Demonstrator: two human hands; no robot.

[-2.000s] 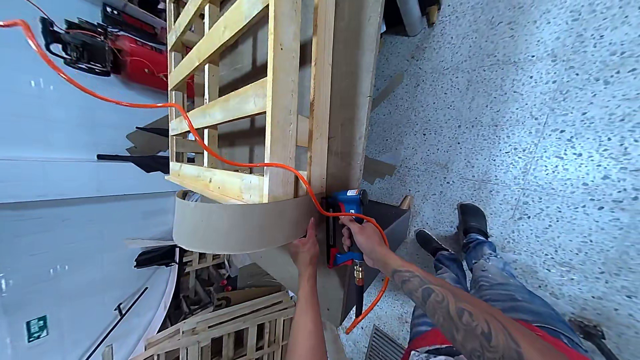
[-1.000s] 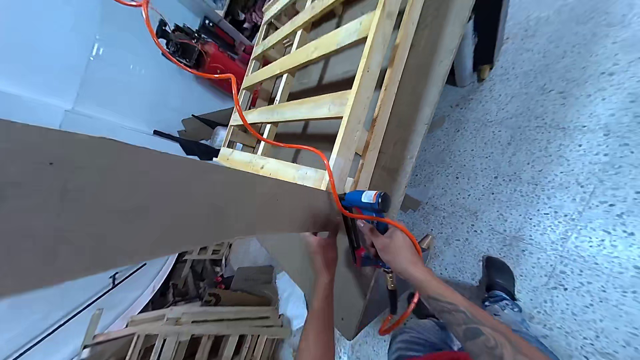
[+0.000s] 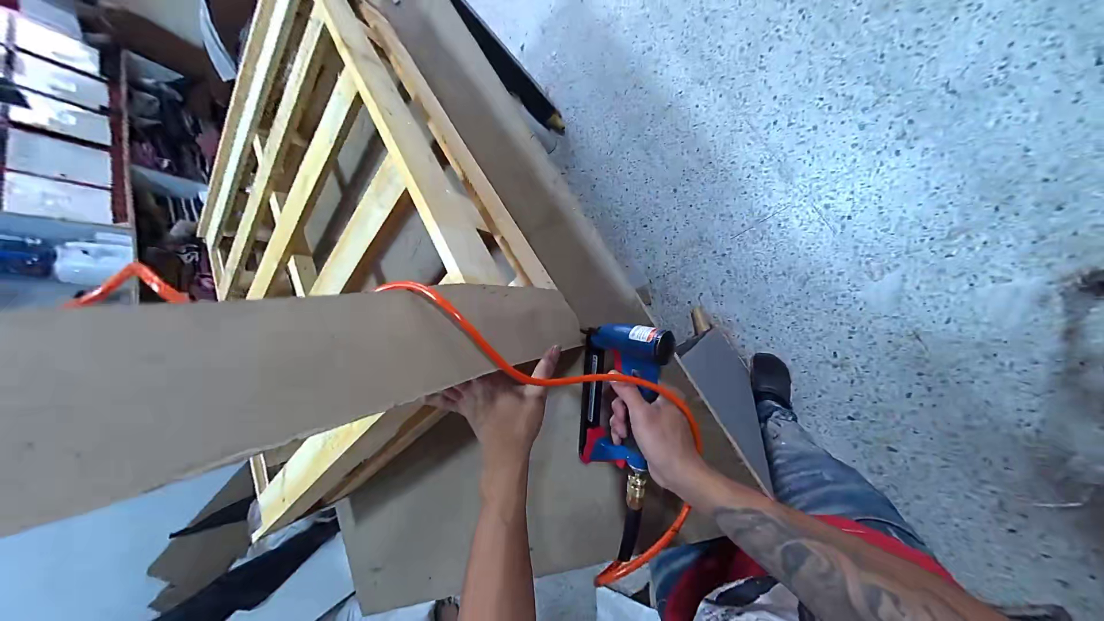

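My right hand (image 3: 660, 431) grips the handle of a blue pneumatic stapler (image 3: 634, 345), whose nose meets the right end of a long strip of brown cardboard (image 3: 259, 362). Under that strip's lower edge, near the stapler, is my left hand (image 3: 504, 405), its thumb against the strip and the other fingers partly hidden. The strip lies across the end of a slatted wooden frame (image 3: 405, 190). An orange air hose (image 3: 470, 332) runs over the strip and past my right wrist, looping to the brass fitting below the stapler.
A brown board (image 3: 457, 526) lies under the frame's near end. A grey panel (image 3: 724, 397) leans beside my foot on the speckled floor (image 3: 862, 216). Cardboard scraps and dark sheeting (image 3: 250, 569) are at the lower left. Shelving with drawers (image 3: 60, 129) stands at the upper left.
The cardboard strip, curved around the frame's end in the oldest frame, now stretches out to the left. Both hands stay by its right end, the stapler still in my right. The view has turned.
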